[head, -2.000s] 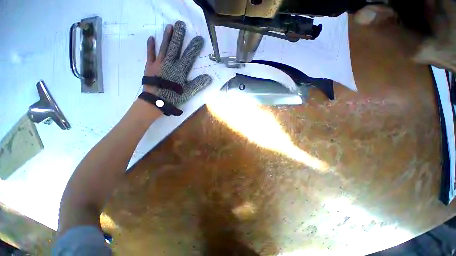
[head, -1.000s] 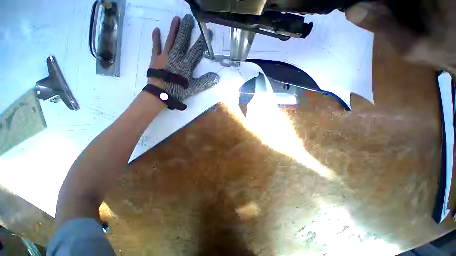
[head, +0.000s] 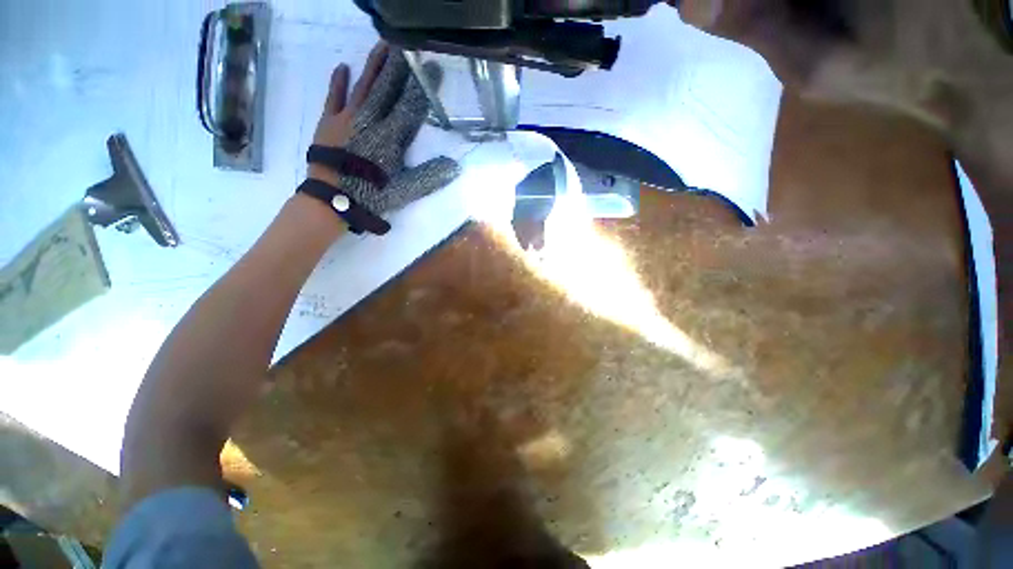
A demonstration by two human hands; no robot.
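The dark cutting machine [head: 489, 39] stands at the top, cut off by the edge, its upright metal parts at the curved cut in the white marker paper [head: 367, 267] over the lay. A silver base plate [head: 609, 206] shows beside the cut. A thin curled strip [head: 569, 183] lies over it. My left hand [head: 383, 139], in a chainmail glove with two fingers bare, lies flat on the paper left of the machine, fingers apart and empty. My right hand [head: 766, 33] is blurred and cut off at the top right, against the machine; its grip is mostly hidden.
A handled weight [head: 241, 89], a silver clamp [head: 131, 191] and a grey-tan flat weight [head: 53, 278] lie on the left. A white-topped, dark-edged strip [head: 980, 333] is at the table's right side. The brown table [head: 444, 367] has bright sunlight patches.
The machine and my right hand have moved left along the curve. My left hand has shifted slightly left, still flat. A thin curled strip has come away over the base plate since the oldest frame.
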